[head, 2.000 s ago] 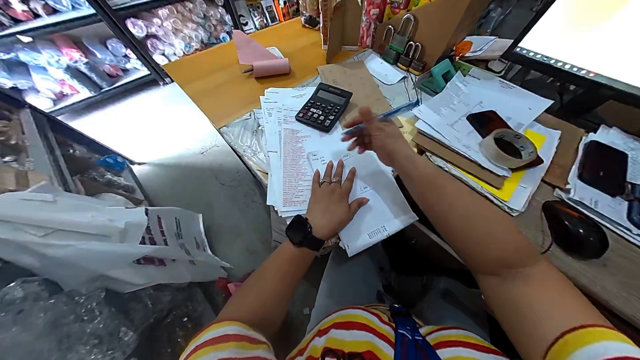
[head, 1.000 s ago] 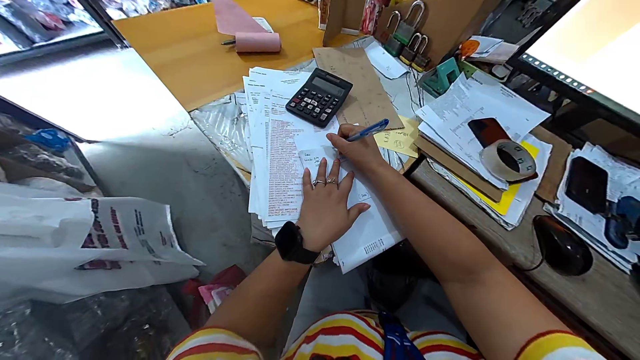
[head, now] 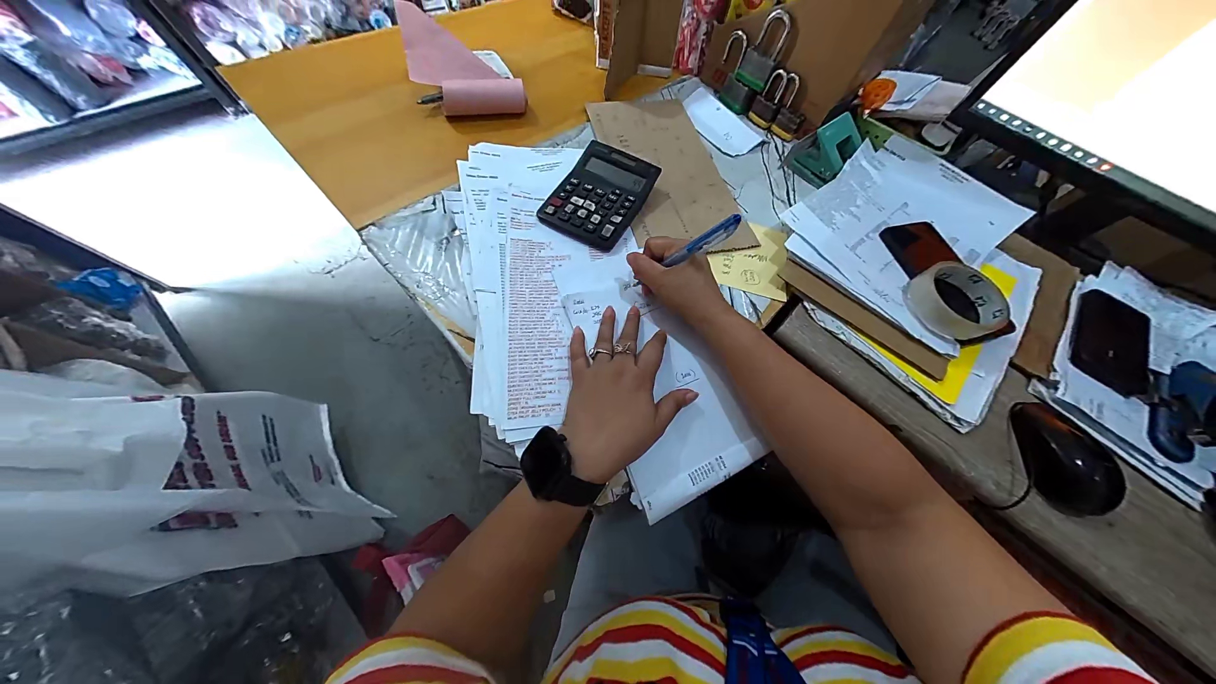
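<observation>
My left hand (head: 617, 404) lies flat with fingers spread on a white paper (head: 698, 437), with nothing in its grasp. My right hand (head: 676, 283) grips a blue pen (head: 705, 239), its lower end hidden by the fingers, and rests on the paper just above my left fingertips. Beneath and to the left is a stack of printed sheets (head: 532, 342). A black calculator (head: 598, 195) sits on top of the sheets, above both hands. A yellow note (head: 755, 266) with handwriting lies right of the pen, beside brown cardboard (head: 674, 161).
On the right are a tape roll (head: 958, 300) on stacked papers, a green hole punch (head: 828, 150), a black computer mouse (head: 1066, 461), a phone (head: 1110, 340) and a monitor (head: 1111, 95). Padlocks (head: 758, 71) stand at the back. A pink paper roll (head: 484, 97) and white plastic bag (head: 171, 475) are left.
Two seconds ago my right hand was raised off the paper with the pen; it has come down onto the paper near my left fingers. My left hand stays flat on the paper.
</observation>
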